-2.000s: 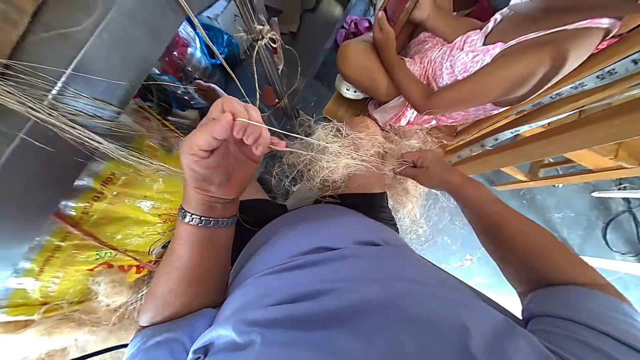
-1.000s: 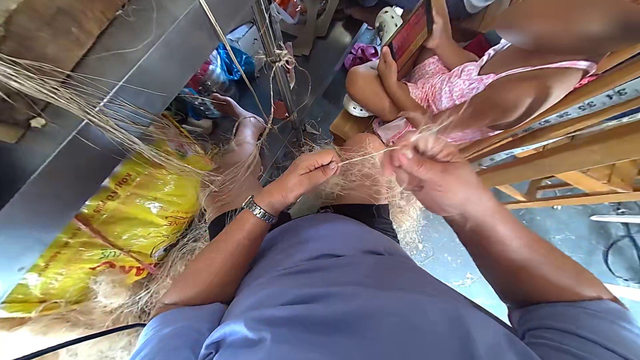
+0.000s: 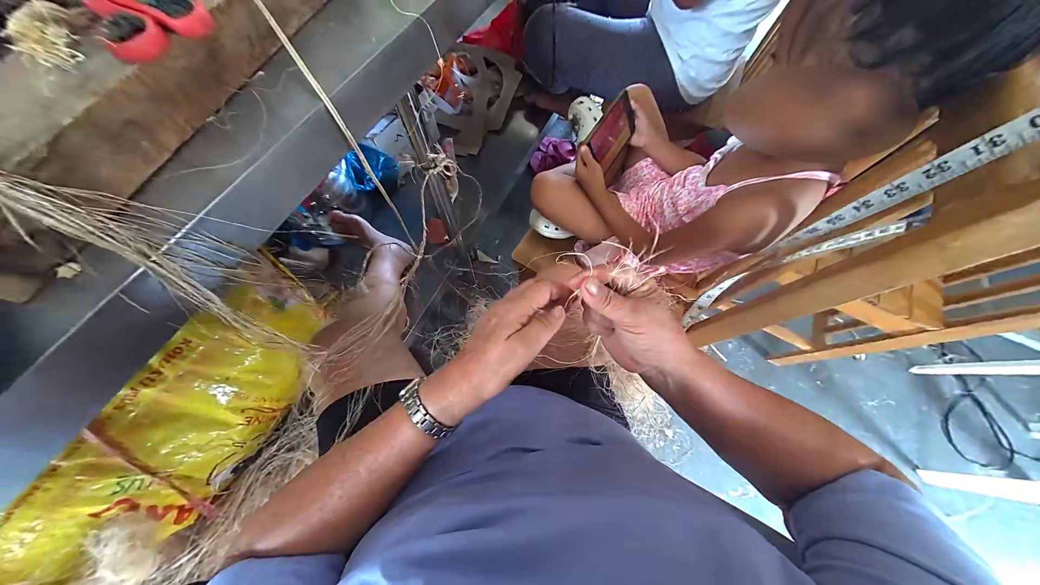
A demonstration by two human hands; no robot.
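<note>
My left hand (image 3: 520,325), with a metal-band watch (image 3: 424,409) on its wrist, pinches thin pale plant fibres between thumb and fingers. Against its fingertips, my right hand (image 3: 630,325) grips a small tangled bunch of the same fibres (image 3: 630,272). More loose fibre (image 3: 642,402) hangs below the right hand, over my thigh. Long straight strands (image 3: 162,252) lie across a metal beam at the left and trail down to my leg. How the strands cross between the fingertips is too fine to tell.
A yellow printed plastic sack (image 3: 203,390) lies at the left beside the metal beam (image 3: 268,138). A knotted cord (image 3: 439,166) hangs ahead. A seated person in pink (image 3: 674,195) holds a tablet (image 3: 611,134), with another person behind. A wooden frame (image 3: 894,268) with a measuring tape (image 3: 918,180) is at the right.
Two seconds ago my hands were wide apart with a strand stretched between them; now their fingertips meet at the fibres. The view has shifted, showing more of the beam and red shoes.
</note>
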